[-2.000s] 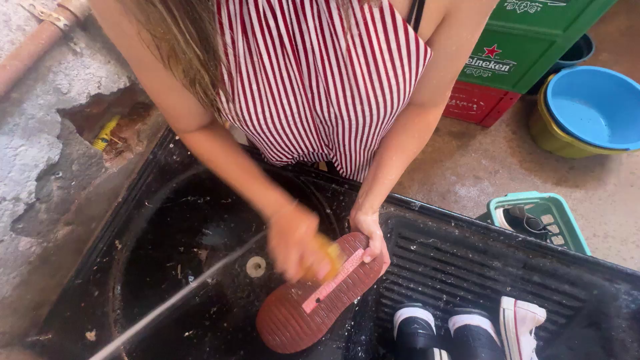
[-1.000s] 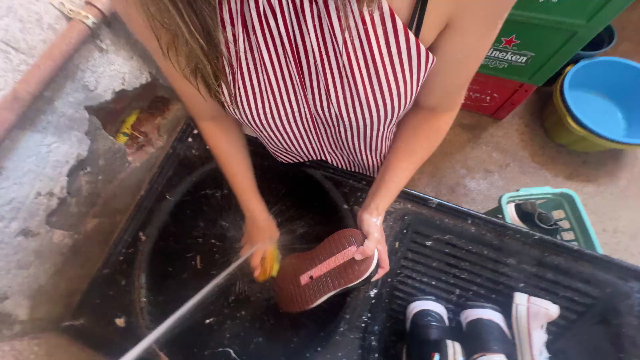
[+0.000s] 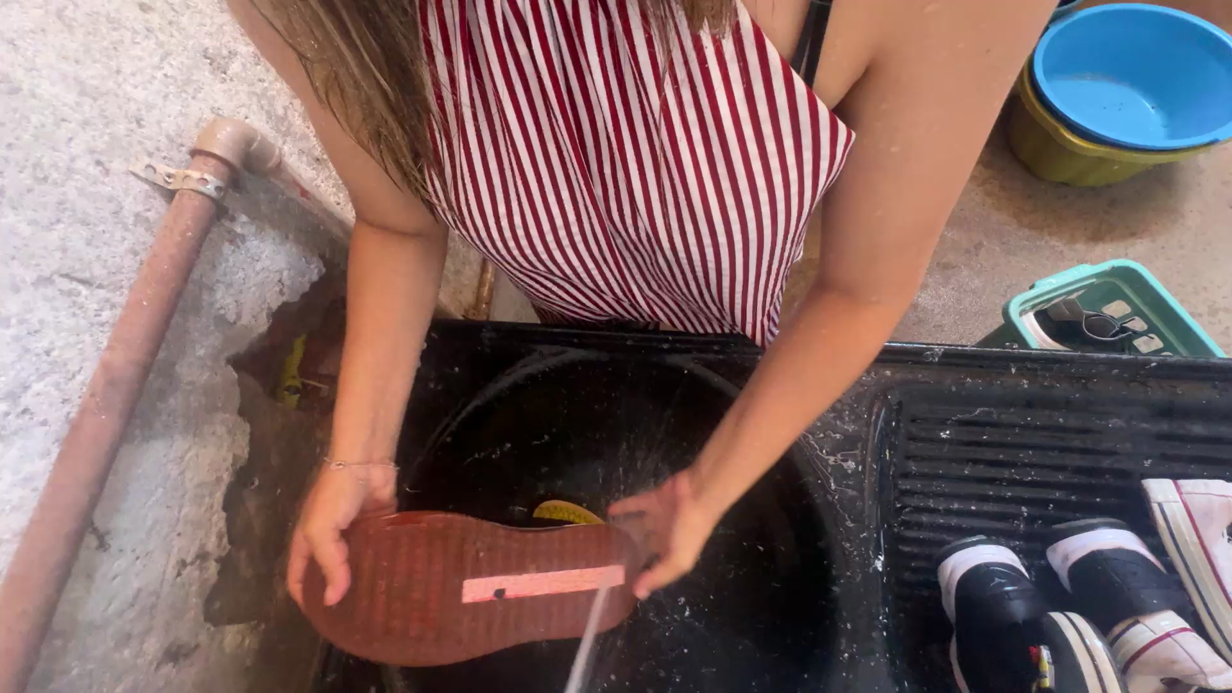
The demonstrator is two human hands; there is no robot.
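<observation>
A shoe with a reddish-brown ribbed sole [image 3: 414, 587] is held sole up over the black round basin [image 3: 751, 616]. My right hand [image 3: 332, 539], with a thin bracelet at the wrist, grips its broader end at image left. At the opposite end is my left hand [image 3: 669, 534], fingers spread around the edge; whether it grips the shoe is unclear. A yellow scrubber [image 3: 568, 512] shows partly behind the shoe, touched by neither hand as far as visible. A thin water jet [image 3: 589, 640] rises from the bottom edge toward the sole's pink strip.
Several dark and white shoes [image 3: 996, 597] lie on the ribbed drainboard [image 3: 1020, 433] at right. A green basket [image 3: 1155, 289] holding footwear stands beyond it, with a blue basin [image 3: 1136, 82] inside a yellowish one farther back. A pipe [image 3: 125, 385] runs along the rough wall at left.
The yellow scrubber has left my right hand, which now holds the shoe. The shoe has turned to lie more nearly level across the view. The view has shifted and is closer.
</observation>
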